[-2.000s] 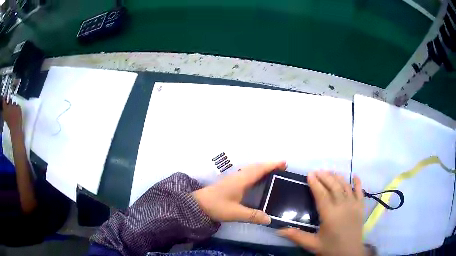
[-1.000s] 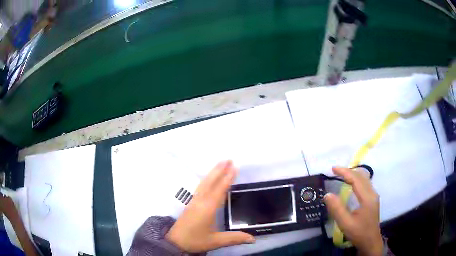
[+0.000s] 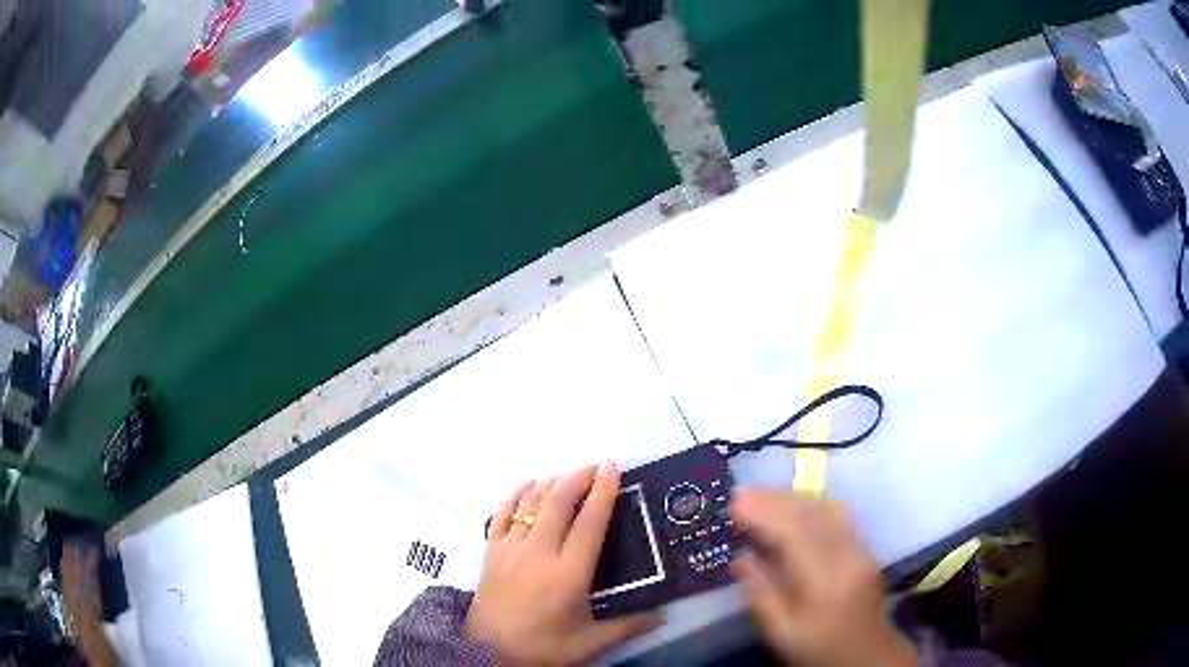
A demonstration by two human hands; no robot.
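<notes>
A black handheld device (image 3: 691,528) lies on white paper near the bench's front edge, its screen at left and its round keypad at right. My left hand (image 3: 548,567) lies over the screen's left part, fingers on the top edge and thumb near the bottom edge, holding the device. My right hand (image 3: 815,573) is blurred at the keypad's right end; whether it grips the device cannot be told. The wrist strap (image 3: 835,420) loops out from the upper right corner. Several small black labels (image 3: 425,559) sit in a row to the left.
A yellow strip (image 3: 845,300) hangs and runs down over the right paper. Another device (image 3: 1115,137) lies at far right. A further one (image 3: 127,443) is on the green belt (image 3: 430,209) at left. A pale post (image 3: 685,111) stands behind the chipped edging. Another person's arm (image 3: 85,606) shows lower left.
The view has swung to the right. My left hand has moved from beside the device to over its screen. The strap is now spread out above my right hand.
</notes>
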